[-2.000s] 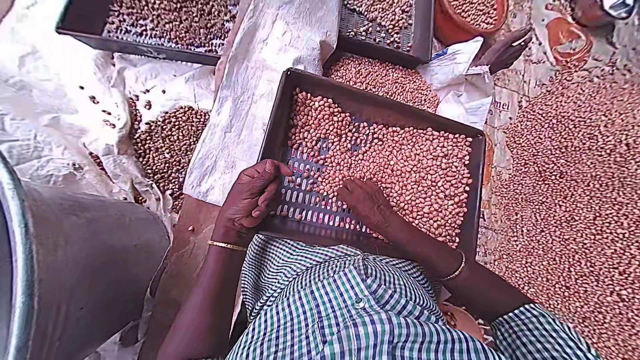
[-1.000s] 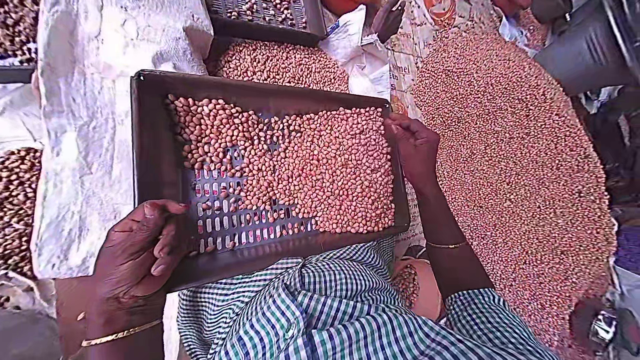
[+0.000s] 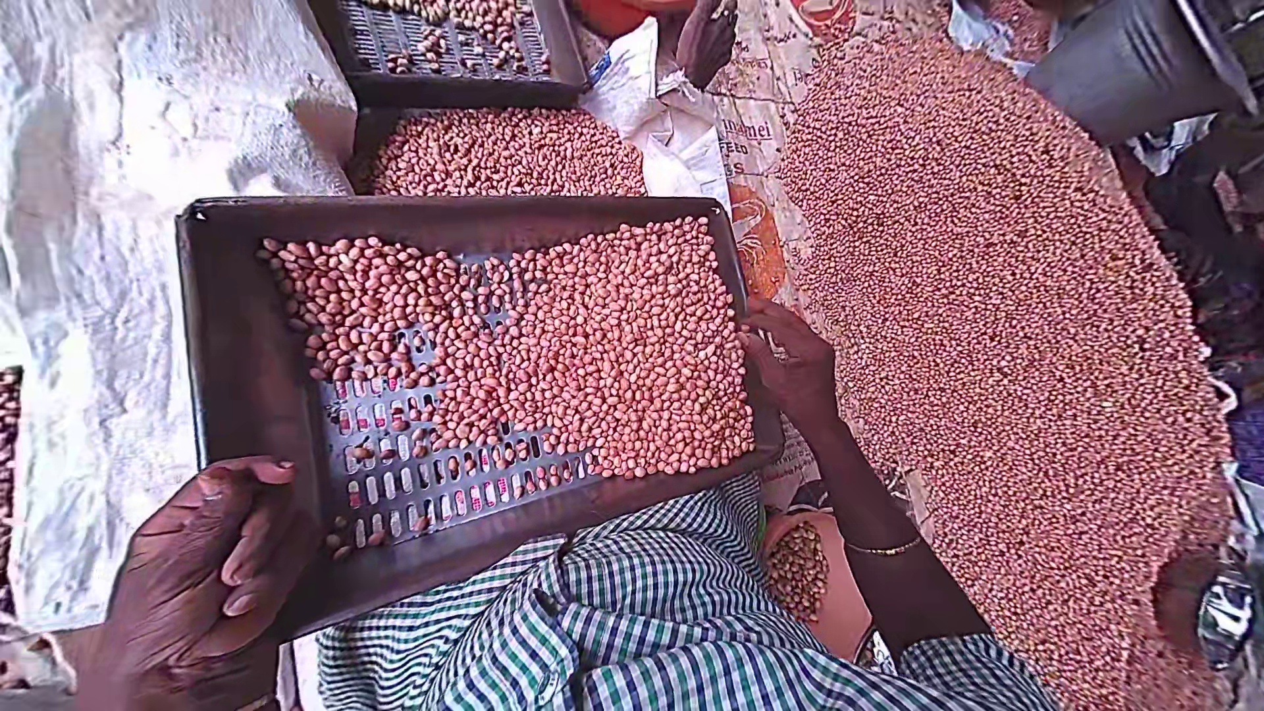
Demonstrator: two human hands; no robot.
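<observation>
A dark rectangular sieve tray [image 3: 252, 346] with a slotted bottom is tilted above my lap. My left hand [image 3: 202, 573] grips its lower left side, with the thumb over the rim. On the opposite side, my right hand [image 3: 795, 365] is closed on the right rim. Reddish-pink shelled nuts, which look like peanuts [image 3: 632, 346], cover the right and upper parts of the tray. Bare slots and a few scattered nuts show at the lower left. Part of each hand's grip is hidden by the tray wall.
A large heap of similar nuts [image 3: 987, 326] lies on printed sacking at the right. Beyond the tray are another nut pile [image 3: 513, 153], a second sieve tray [image 3: 474, 94] and another person's hand [image 3: 706, 44]. White sacking [image 3: 109, 296] lies left; an orange bowl [image 3: 839, 592] sits beside me.
My right hand has left the nuts inside the tray and taken hold of its right rim. My left hand has shifted to the tray's lower left side. The view has swung right.
</observation>
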